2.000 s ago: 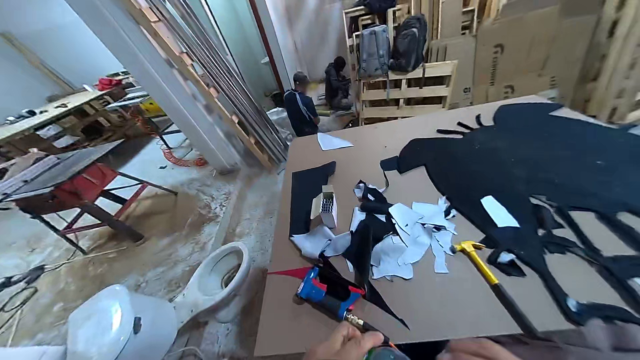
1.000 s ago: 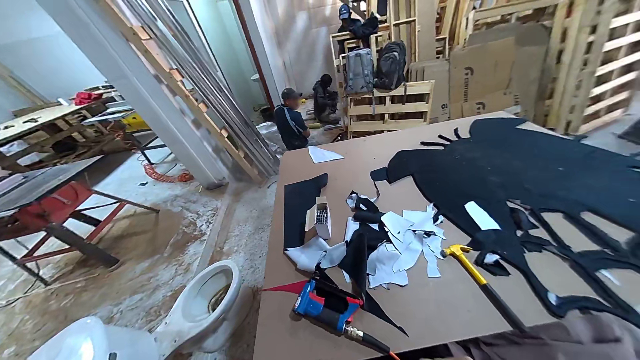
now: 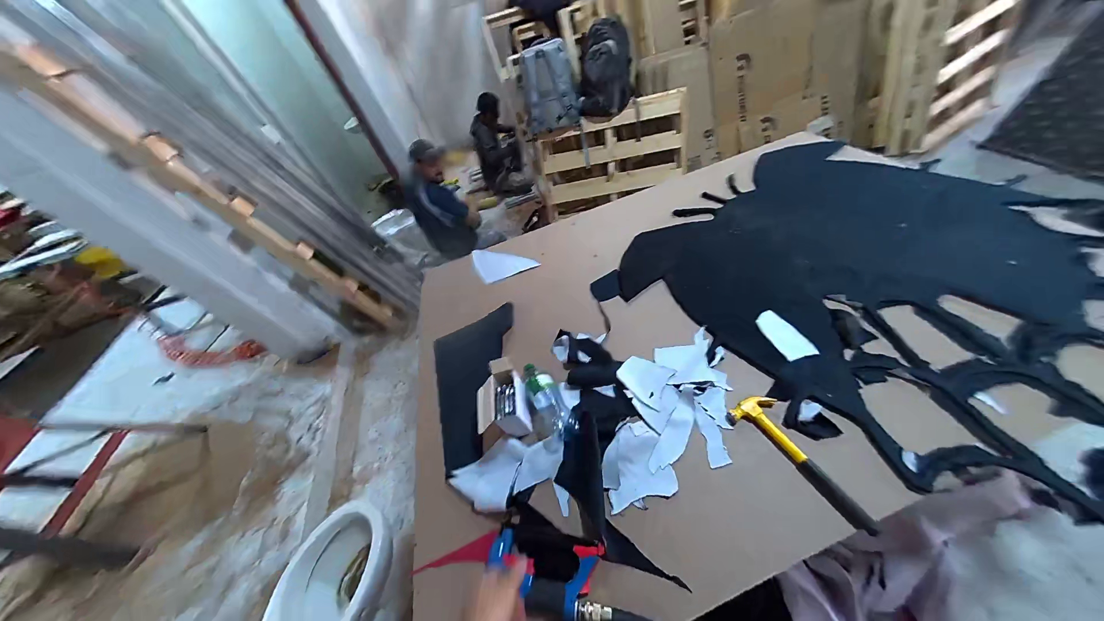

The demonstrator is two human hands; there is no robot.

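A blurred hand, which looks like my left hand (image 3: 500, 591), is at the bottom edge, against the blue and red air-powered tool (image 3: 526, 565); whether its fingers close on the tool cannot be told. My right hand is out of view. An air hose fitting (image 3: 591, 611) joins the tool. Beyond it, a clear plastic bottle with a green cap (image 3: 545, 404) is beside an open small cardboard box of metal fasteners (image 3: 504, 401). White scraps (image 3: 668, 401) and black scraps lie around them. A yellow claw hammer with a black grip (image 3: 798, 457) lies to the right.
A large black cut-out shape (image 3: 828, 233) covers much of the board-topped table (image 3: 561, 293). A white toilet (image 3: 332, 561) stands left of it. Two people, one in a cap (image 3: 440, 207), are beyond the table near pallets (image 3: 612, 164). Crumpled cloth (image 3: 931, 561) is at the lower right.
The green-capped bottle now shows beside the box; it was not there in the earlier frames. A hand shows at the tool, where none was seen one second ago. The view has shifted right.
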